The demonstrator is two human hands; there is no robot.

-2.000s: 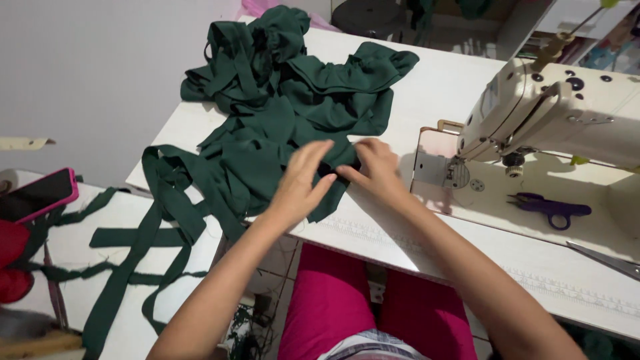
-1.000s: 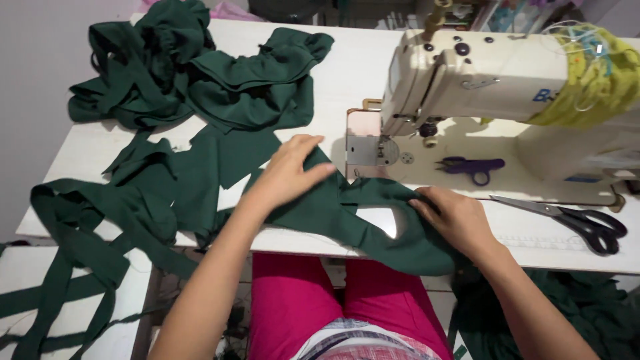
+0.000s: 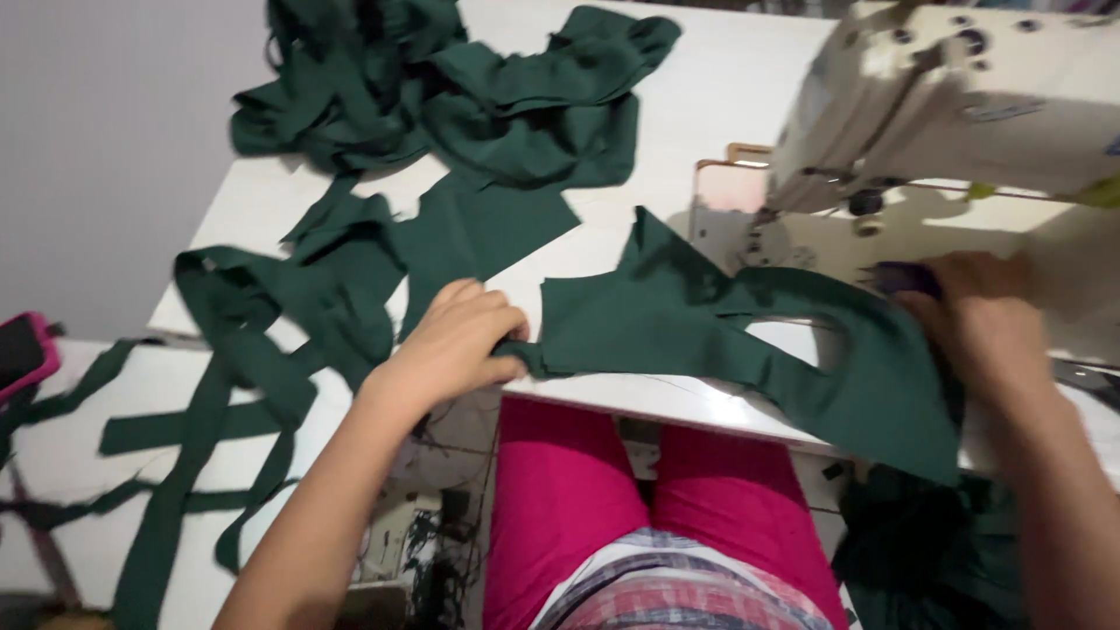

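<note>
My left hand (image 3: 464,346) pinches one end of a dark green fabric piece (image 3: 630,324) at the table's front edge. The piece spreads to the right, with an oval opening near its curved end, and overhangs the edge there. My right hand (image 3: 984,306) has its fingers on purple-handled thread snips (image 3: 906,278) on the bed of the sewing machine (image 3: 962,114); the image is blurred, but the fingers look closed around the handle. Another flat green piece (image 3: 477,227) and long green strips (image 3: 236,350) lie left of my left hand.
Gathered green fabric (image 3: 542,114) is heaped at the back of the white table (image 3: 735,52). Black-handled scissors (image 3: 1085,376) lie at the right, partly behind my right arm. A pink-cased phone (image 3: 31,354) is at far left. More dark fabric (image 3: 927,534) hangs or lies below at lower right.
My right hand has left the green piece and moved up and right to the purple snips. My left hand has shifted left to the piece's end. The piece lies more spread out.
</note>
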